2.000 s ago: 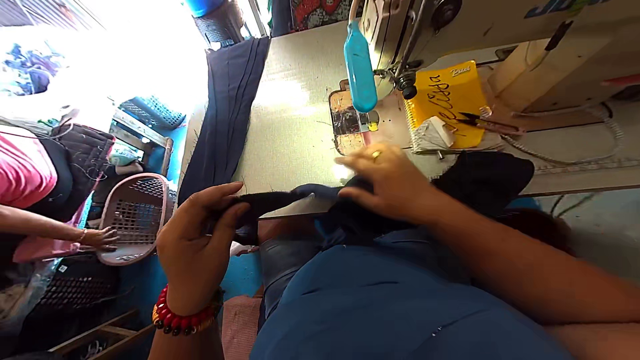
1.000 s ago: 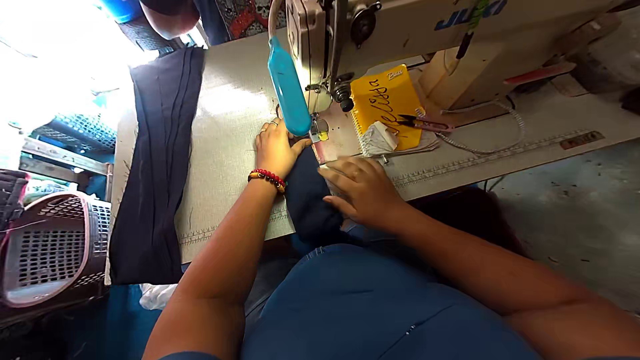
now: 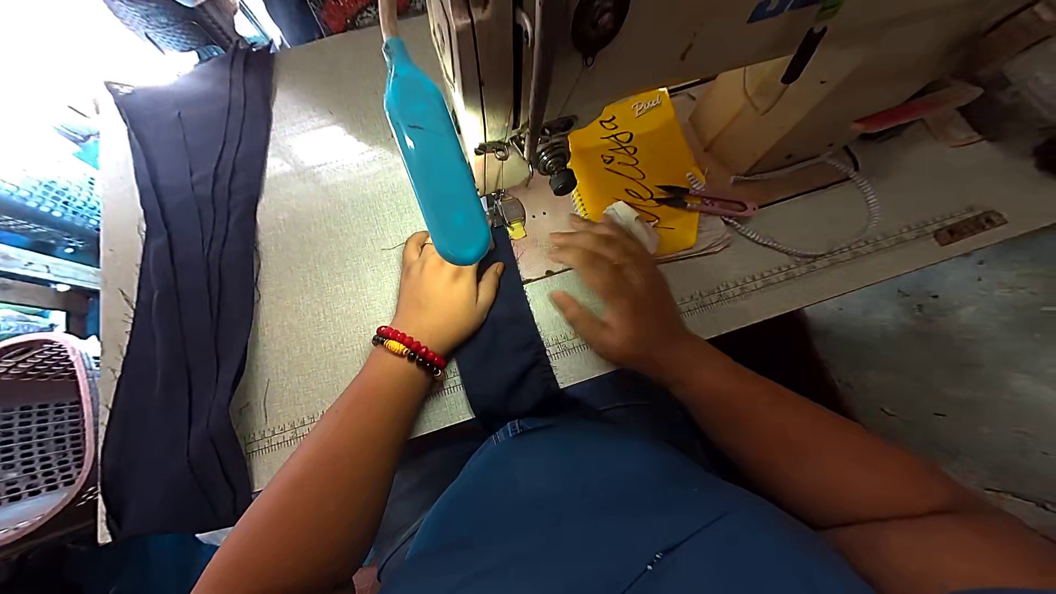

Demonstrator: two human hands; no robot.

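A dark navy fabric strip [image 3: 510, 338] runs from my lap over the table edge to the presser foot [image 3: 497, 208] of the sewing machine [image 3: 483, 74]. My left hand [image 3: 445, 293], with beaded bracelets at the wrist, lies palm down on the strip's left side, just below the foot. Part of its fingers is hidden by a light-blue elongated lamp or cover [image 3: 436, 157]. My right hand [image 3: 619, 297] is slightly blurred, fingers apart, over the table right of the strip and holding nothing. More navy fabric pieces [image 3: 194, 297] lie stacked at the table's left.
A yellow notebook [image 3: 652, 165] bearing writing lies right of the needle, with thread snips [image 3: 709, 202] and a whitish block [image 3: 631, 224] on it. A coiled white cord [image 3: 866, 198] lies behind. Measuring tape [image 3: 742, 285] lines the front edge. A pink plastic basket [image 3: 87, 404] stands left.
Both hands held dark fabric at the table edge two seconds before; the strip now lies under the machine's foot. My right hand has lifted off it since one second ago.
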